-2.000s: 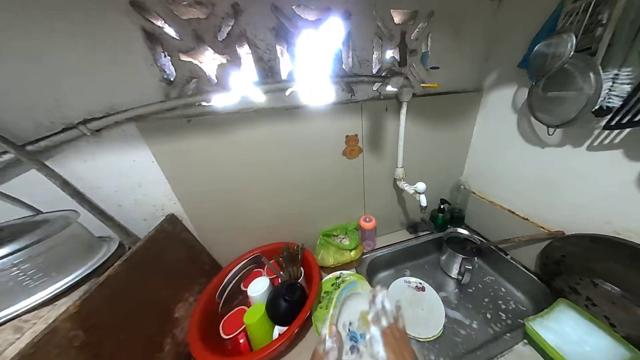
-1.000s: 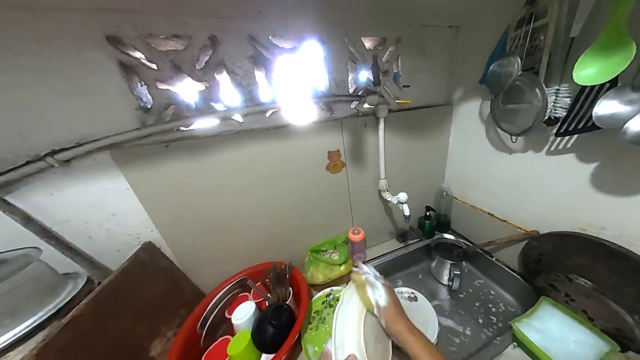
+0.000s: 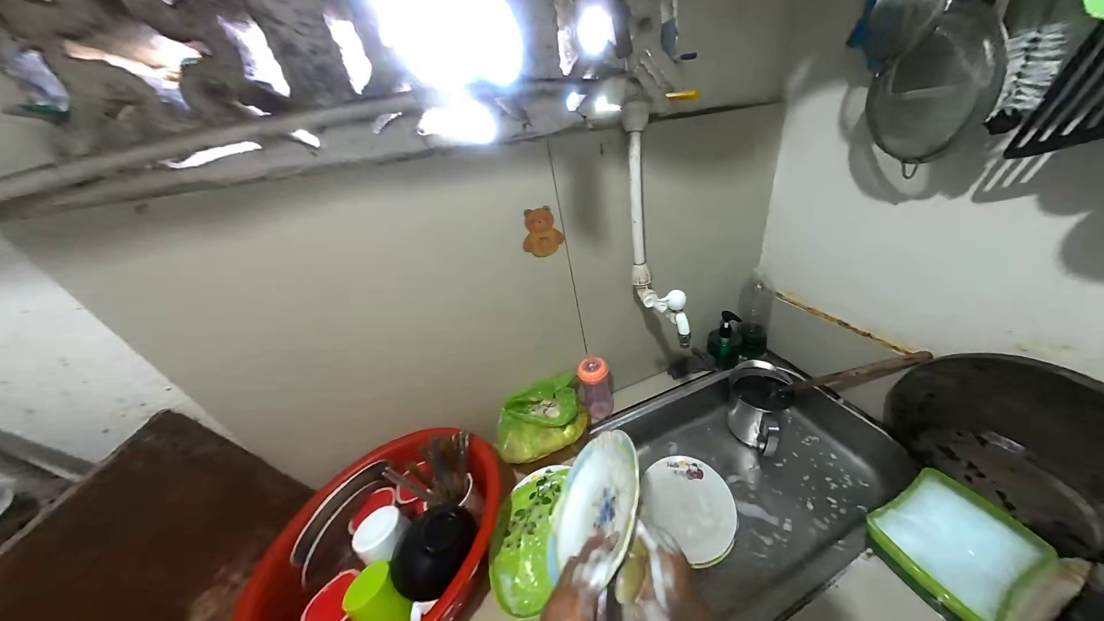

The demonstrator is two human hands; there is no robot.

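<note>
Near the bottom centre, my left hand [image 3: 580, 576], wet with suds, grips the lower edge of a white plate with a blue floral pattern [image 3: 599, 509], which is tilted up on edge. Just to its right, my soapy right hand [image 3: 660, 573] holds a yellowish sponge [image 3: 632, 571] close to the plate's lower right edge. Left of the raised plate lies a green patterned plate [image 3: 526, 552]. White plates [image 3: 690, 509] are stacked at the left side of the steel sink [image 3: 828, 509], and a metal mug [image 3: 755, 414] stands at its back.
A red basin [image 3: 285, 552] with cups, a black bowl and cutlery is at the left. A green bag [image 3: 539, 423] and a pink-capped bottle [image 3: 595, 388] sit behind the plates. A white tap [image 3: 677, 315] overhangs the sink. A green tray of suds [image 3: 962, 539] and a large dark pan [image 3: 1000, 440] are at the right.
The held plate, with its pale side showing a second ago, now shows its floral face. My right hand has moved down from the plate's upper edge to its lower right.
</note>
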